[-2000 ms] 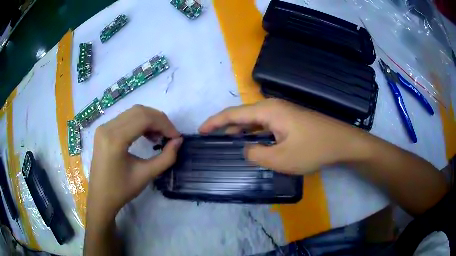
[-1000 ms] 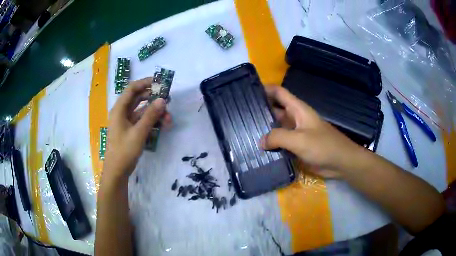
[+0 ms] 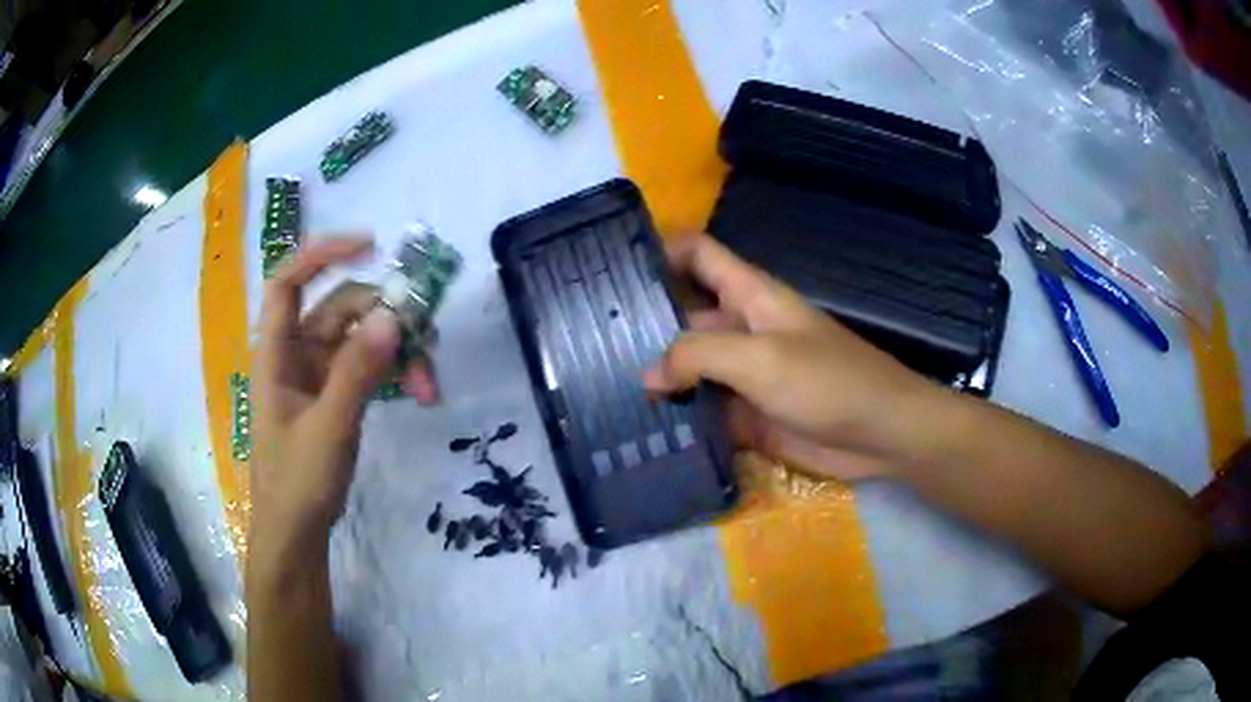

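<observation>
My right hand [image 3: 782, 364] grips a black plastic case shell [image 3: 604, 343] by its right long side, thumb over the edge. The shell's hollow ribbed side faces up and its far end tilts left. My left hand [image 3: 329, 357] holds a green circuit board [image 3: 423, 268] between thumb and fingers, left of the shell and apart from it. The board and fingertips are blurred. A pile of tiny black parts [image 3: 501, 507] lies between my left forearm and the shell's near end.
Loose circuit boards lie beyond [image 3: 538, 99] and at left [image 3: 281, 222]. Stacked black shells [image 3: 864, 261] lie right. Blue-handled cutters [image 3: 1091, 316] lie open beside a clear bag [image 3: 1084, 151]. Narrow black cases [image 3: 162, 562] lie at far left.
The shell was lying crosswise between both hands; it now points away in my right hand. My left hand has taken up a circuit board, since turned slightly. The black pile has come into view.
</observation>
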